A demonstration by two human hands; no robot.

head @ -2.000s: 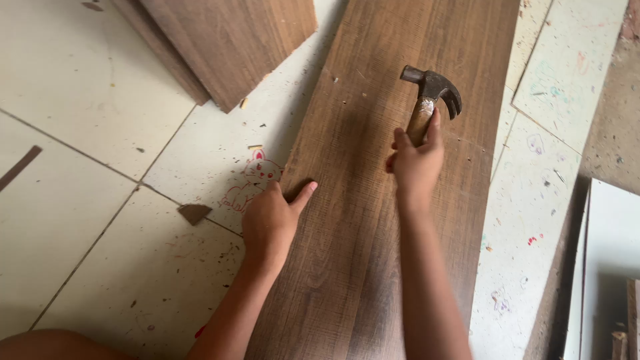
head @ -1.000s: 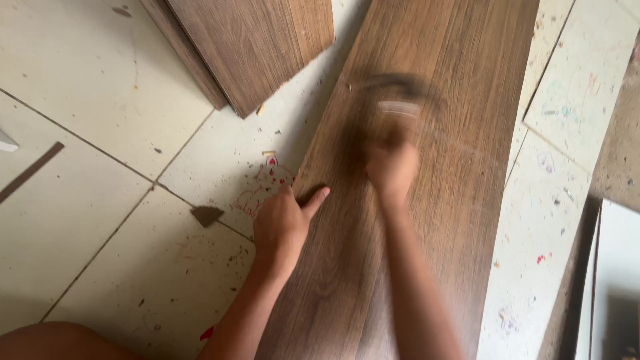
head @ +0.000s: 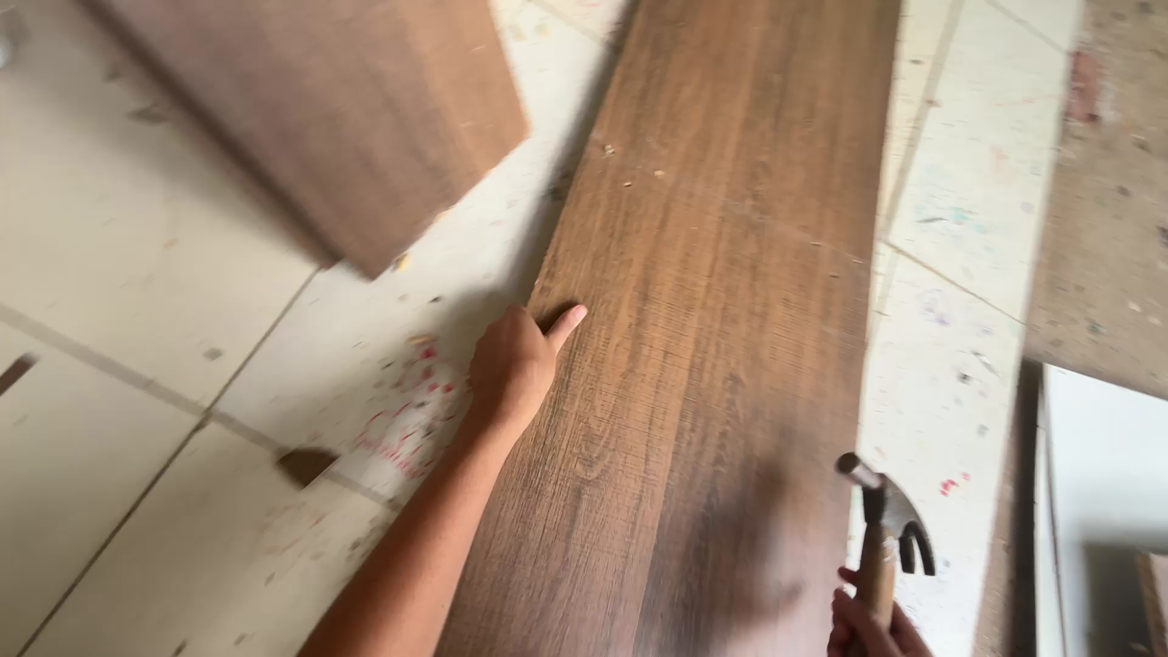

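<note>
A long wood-grain board (head: 703, 274) lies lengthwise through the middle of the head view, with small pale marks and chips on its surface. My left hand (head: 518, 365) grips the board's left edge, thumb on top and the other fingers hidden at the side. At the lower right, my right hand (head: 871, 625) holds a claw hammer (head: 881, 529) by its wooden handle, head up and claw pointing right. The hammer is beside the board's right edge. A blurred dark shadow falls on the board left of it.
More wood-grain boards (head: 365, 119) stand at the upper left. A small dark brown fragment (head: 307, 466) lies on the marked floor tiles (head: 119, 511). White panels (head: 1104, 456) lie at the lower right, near a rough concrete strip (head: 1104, 219).
My right hand has moved with the hammer from over the board's middle down and right, to beside its right edge. My left hand still holds the left edge.
</note>
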